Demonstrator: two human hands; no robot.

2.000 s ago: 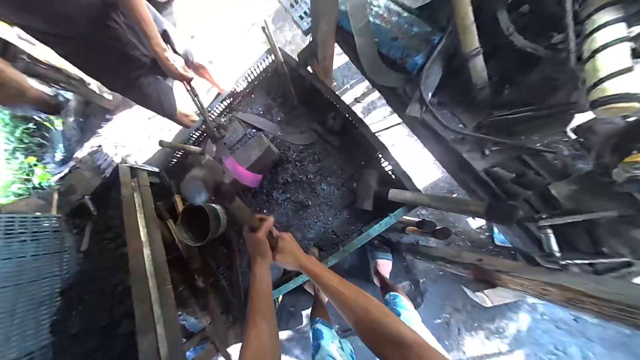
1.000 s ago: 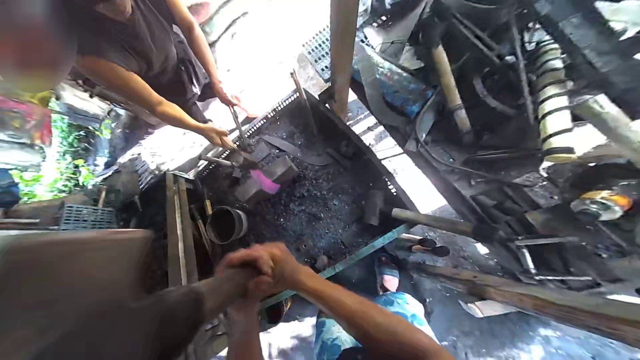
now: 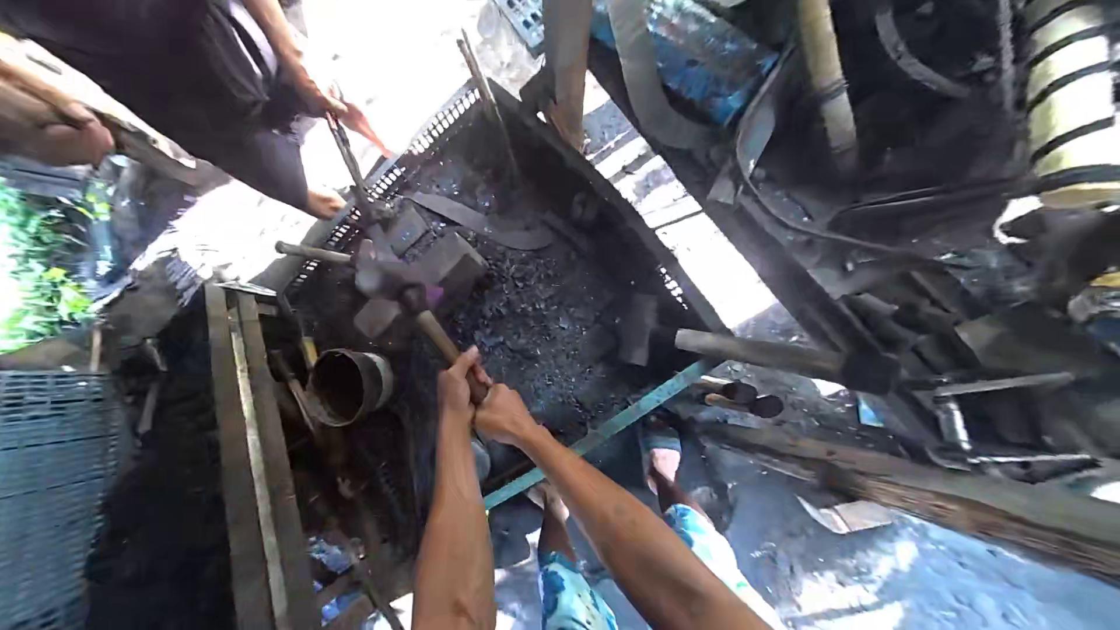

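Observation:
Both my hands grip the wooden handle (image 3: 437,335) of a sledgehammer. My left hand (image 3: 458,378) is closed around it just ahead of my right hand (image 3: 505,413), nearer the head. The blurred hammer head (image 3: 385,278) is over the glowing hot metal, of which only a purple-pink patch (image 3: 433,295) shows, beside a steel block (image 3: 451,267). Across the tray a co-worker's hand (image 3: 319,98) holds long tongs (image 3: 348,153) that reach toward the metal. A second hammer's handle (image 3: 313,252) sticks out to the left of the head.
The large metal tray (image 3: 604,429) holds dark scale and a curved metal strip (image 3: 481,223). A round can (image 3: 352,387) stands at its left. Another sledgehammer (image 3: 761,352) lies across the right rim. Wooden rails (image 3: 254,455) run along the left, and a wooden beam (image 3: 927,490) lies at right.
One second ago the hammer was swung back, large and blurred at the lower left; now its head is over the hot metal. The bright pink glow seen earlier is mostly covered.

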